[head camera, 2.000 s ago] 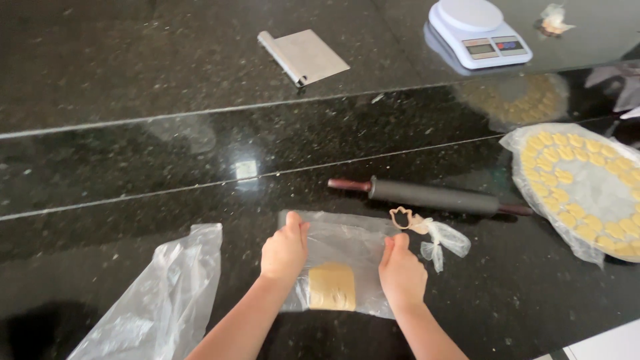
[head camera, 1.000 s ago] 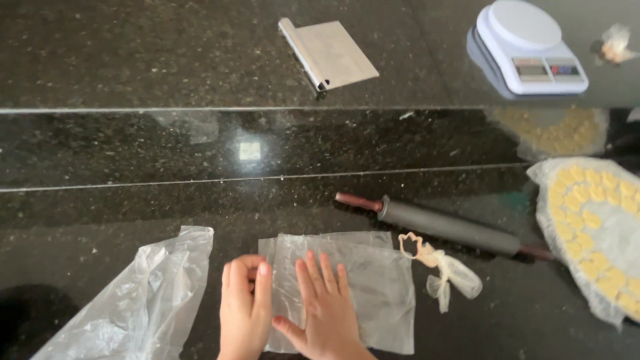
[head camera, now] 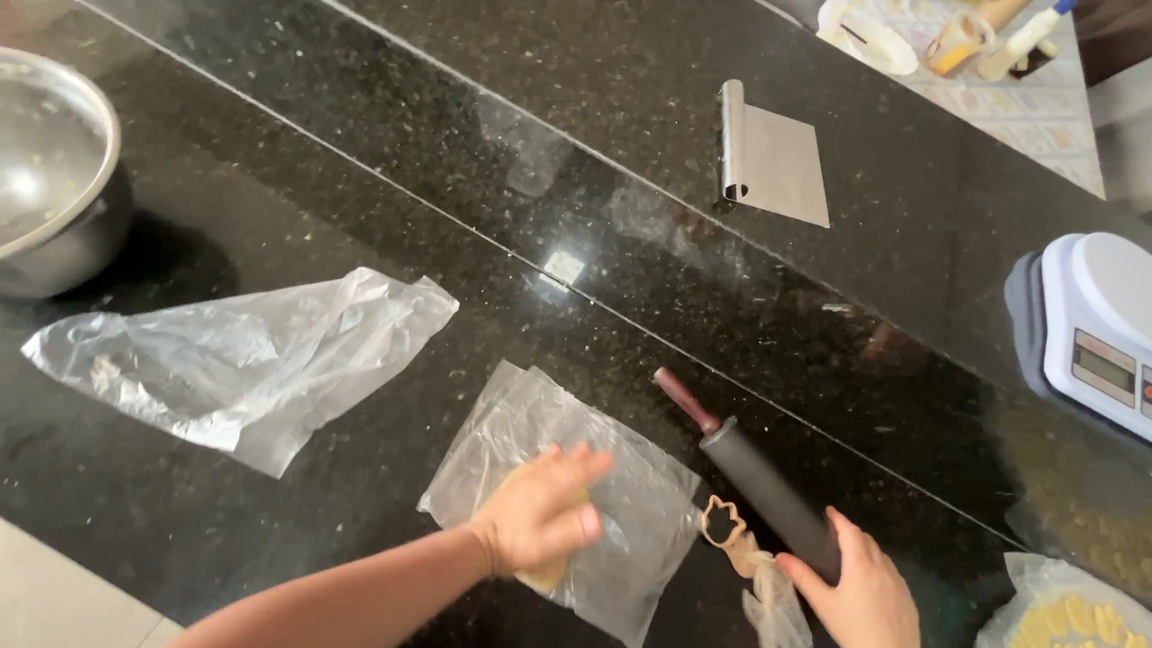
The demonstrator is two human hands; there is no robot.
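My left hand (head camera: 544, 517) lies flat, fingers spread, on a clear plastic sheet (head camera: 630, 504) over a piece of yellow dough (head camera: 543, 576), which the hand mostly hides. At the lower right my right hand (head camera: 859, 580) has its thumb and fingers around the near end of a dark grey rolling pin (head camera: 765, 490) with reddish-brown handles. Between the sheet and the pin lies a cookie cutter (head camera: 723, 522), beside a knotted piece of thin plastic (head camera: 778, 603).
A crumpled clear plastic bag (head camera: 261, 360) lies left, near a steel bowl (head camera: 90, 207). Beyond are a metal dough scraper (head camera: 778, 162) and a white kitchen scale (head camera: 1062, 315). Cut yellow dough pieces (head camera: 1080, 625) lie on plastic at the lower right corner. A patterned cloth (head camera: 1017, 117) holds containers.
My right hand has moved from the plastic sheet to the rolling pin and taken hold of its end. My left hand now lies spread over the dough. The view has turned and shifted left.
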